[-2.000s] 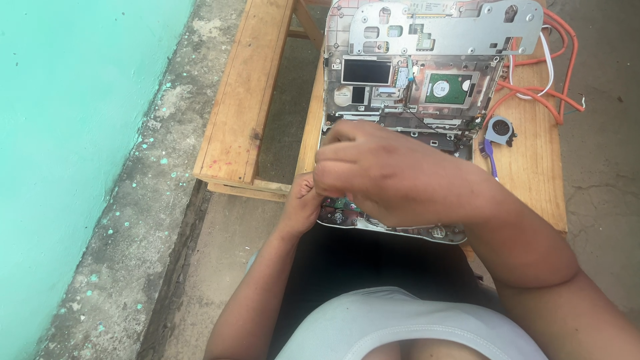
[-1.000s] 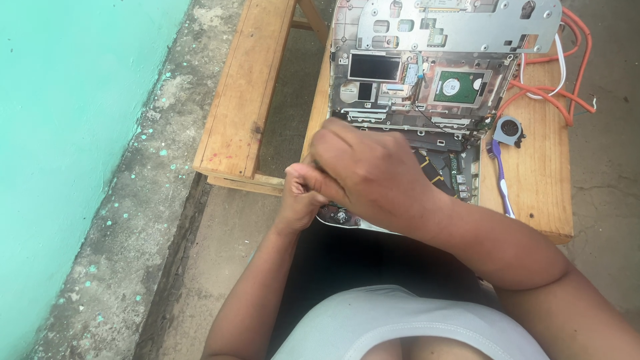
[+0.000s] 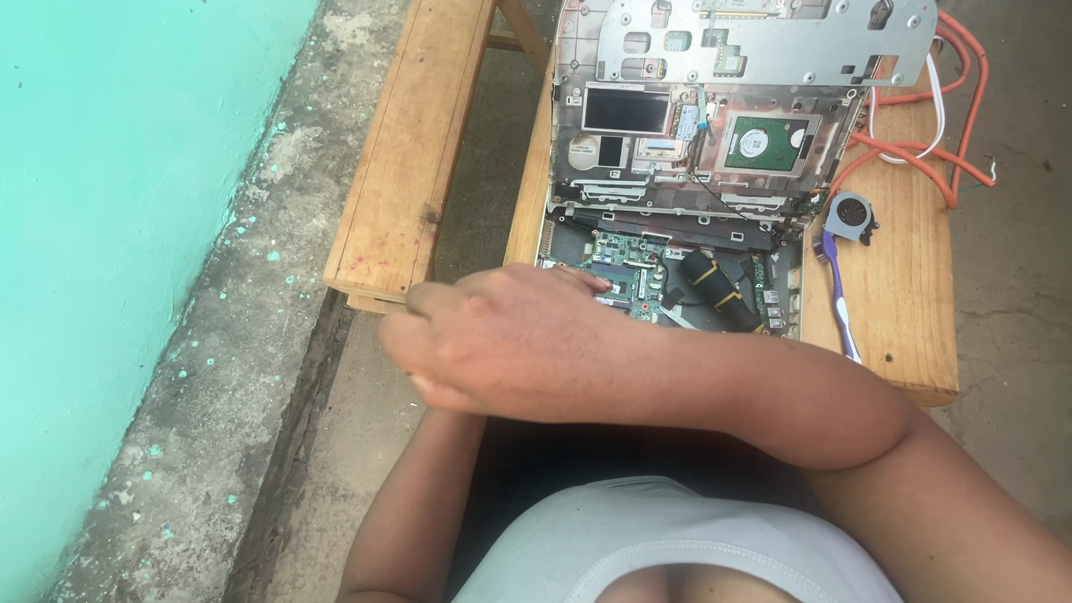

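An opened laptop chassis [image 3: 670, 219] stands on a wooden bench, its raised half showing a metal plate [image 3: 754, 42] and a hard drive [image 3: 764, 144]. In its lower half lie a green circuit board [image 3: 628, 251] and a black cylindrical part with yellow bands [image 3: 722, 291]. My right hand [image 3: 511, 343] reaches across the chassis's near left corner, its fingers curled. Behind it, my left hand [image 3: 444, 397] is almost wholly covered, the two close together or touching. Whether either holds anything cannot be seen.
On the bench [image 3: 913, 310], right of the laptop, lie a purple and white toothbrush [image 3: 837, 301] and a small cooling fan [image 3: 851, 216]. Orange cable [image 3: 971, 126] and white cable [image 3: 940, 109] loop behind them. Another wooden bench [image 3: 402, 167] stands left, near a turquoise wall [image 3: 109, 167].
My right hand has moved left, off the chassis's middle, uncovering more of the circuit board and the black banded part. My left hand, visible earlier, is now mostly hidden.
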